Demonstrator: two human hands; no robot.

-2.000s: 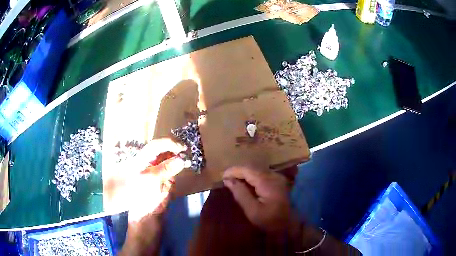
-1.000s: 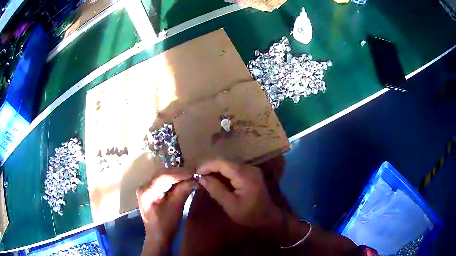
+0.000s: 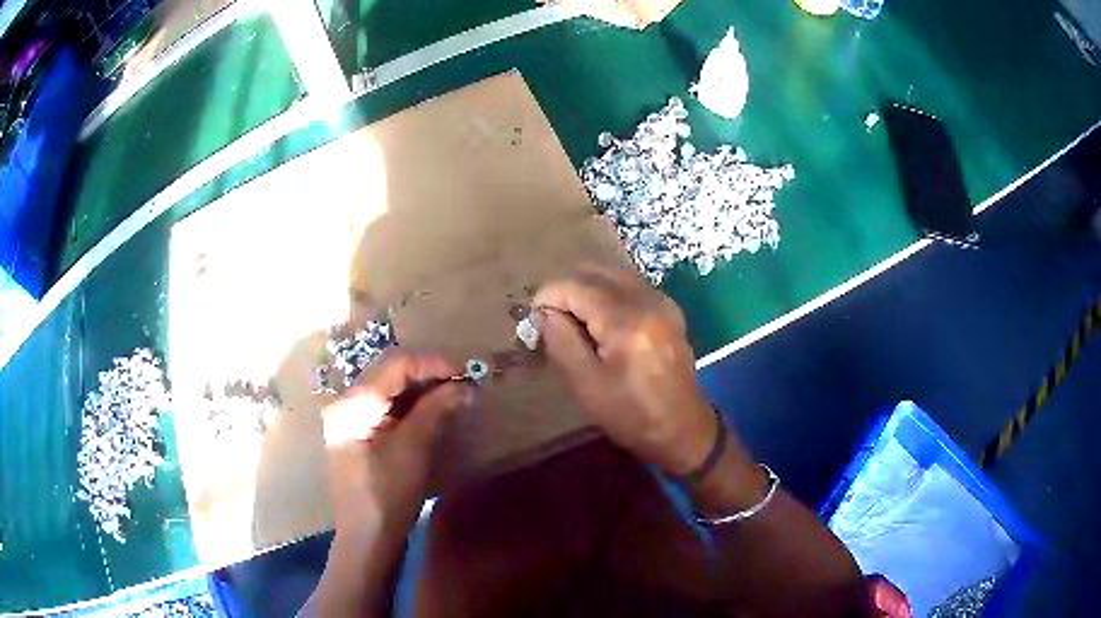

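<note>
My left hand (image 3: 405, 423) pinches a small silvery ring part (image 3: 477, 369) with a dark centre between thumb and fingertips, over the front of the cardboard sheet (image 3: 459, 181). My right hand (image 3: 628, 362) is to its right, thumb and forefinger pinched beside a small white blob (image 3: 528, 331) on the stained cardboard. A fine line seems to show at its fingertips; I cannot tell what it holds. A small dark-silver heap (image 3: 356, 350) lies behind my left hand. A larger whitish-silver heap (image 3: 688, 199) lies on the green bench at the right.
Pale parts (image 3: 238, 408) lie on the cardboard's left, and another heap (image 3: 121, 441) on the green left of it. A white dropper bottle (image 3: 723, 77) and black phone (image 3: 928, 173) are at the back right. A blue bin (image 3: 924, 519) with white liner stands lower right.
My hands, together one second ago at the cardboard's front edge, have parted. My right hand has moved forward to the white blob; my left still holds the ring part. The view has shifted slightly.
</note>
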